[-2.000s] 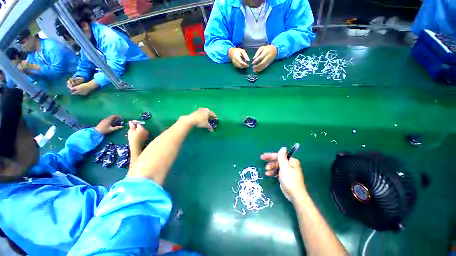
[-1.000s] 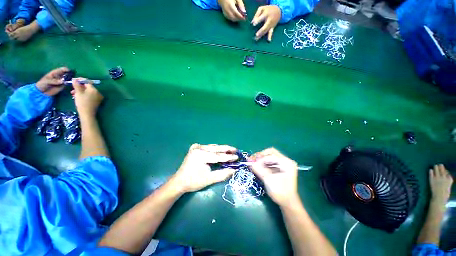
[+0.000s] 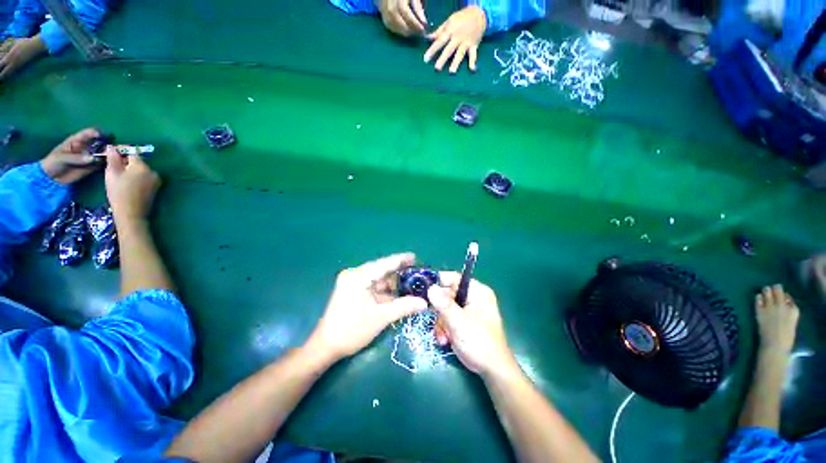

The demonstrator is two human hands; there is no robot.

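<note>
A small black housing (image 3: 417, 282) is held just above the bench, its round centre facing up. My left hand (image 3: 357, 312) grips it from the left with fingers and thumb. My right hand (image 3: 473, 324) touches its right edge with the thumb and holds a slim dark tool (image 3: 467, 274), pale tip up and away from the housing. A tangled heap of thin white rings or strands (image 3: 417, 344) lies under my hands, partly hidden by them.
A black desk fan (image 3: 654, 333) stands at right, its white cable running to the near edge. Single black housings (image 3: 497, 184) lie on the green strip (image 3: 389, 154). A neighbour's hands work at left near a cluster of dark units (image 3: 81, 235). Another person's hand (image 3: 776, 321) rests beyond the fan.
Over two seconds my left hand came from the far housing to the front and holds a housing. Since one second ago, the tool in my right hand has swung from level to upright.
</note>
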